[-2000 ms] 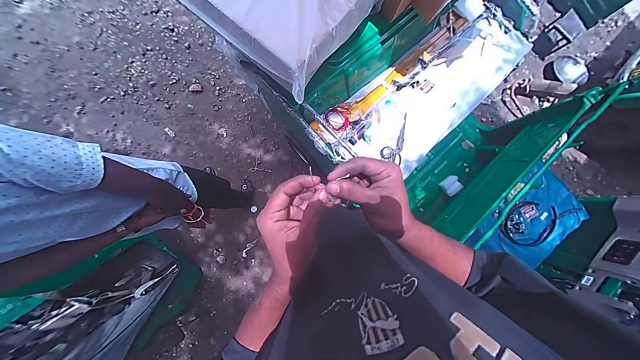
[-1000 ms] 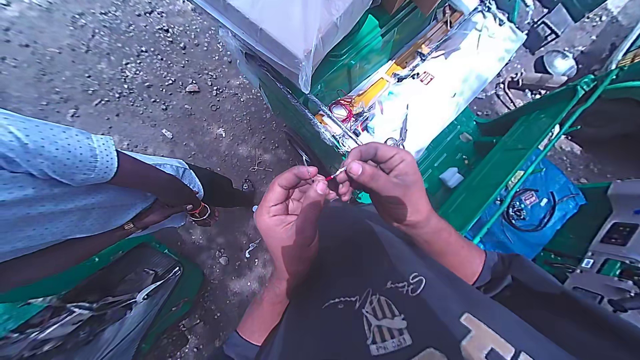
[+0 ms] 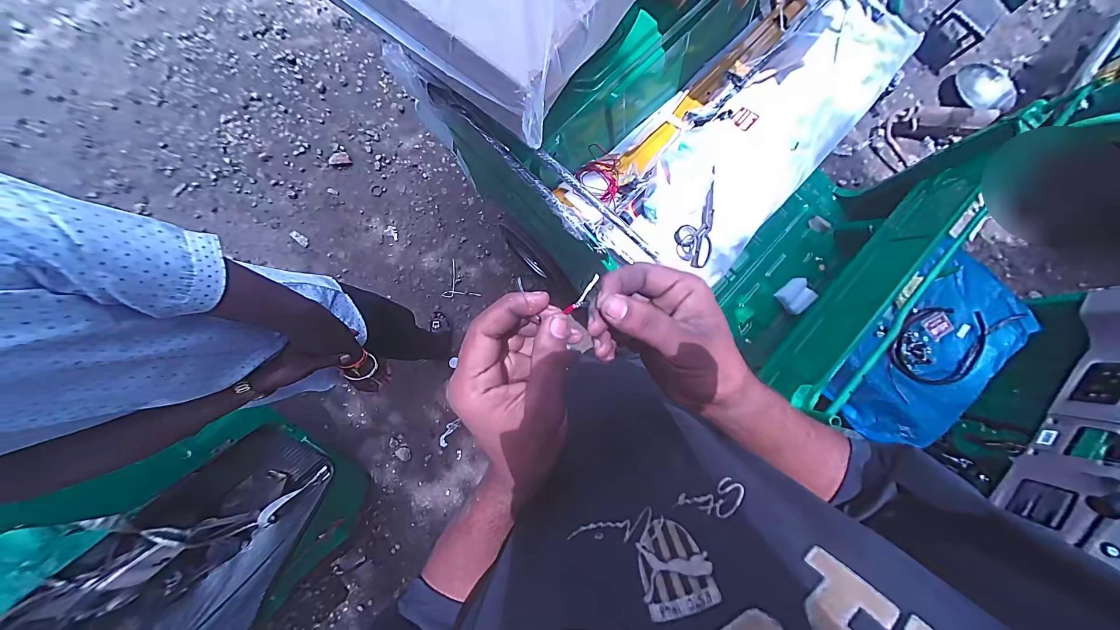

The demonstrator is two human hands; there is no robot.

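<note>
My left hand (image 3: 516,376) is raised in front of my dark shirt, its thumb and fingers pinching a thin wire with a red part (image 3: 573,307). A pale, thin end of it sticks up between the two hands. Close beside it on the right, my right hand (image 3: 669,328) has thumb and index finger together at the wire; whether they grip it is hard to tell. Beyond the hands, scissors (image 3: 695,238) and a coil of red wire (image 3: 600,178) lie on a white sheet (image 3: 770,166) in a green metal vehicle body.
A person in a light dotted shirt (image 3: 105,306) stands at the left. Plastic-wrapped box (image 3: 490,52) at the top. Green metal panel (image 3: 901,262) at the right, with a blue plastic bag (image 3: 954,350) bearing a black cable coil. Another green panel (image 3: 341,490) lies lower left, on stony ground.
The red part between my fingers was hidden two seconds ago and shows one second ago and now. My right hand's fingers have shifted slightly around the wire.
</note>
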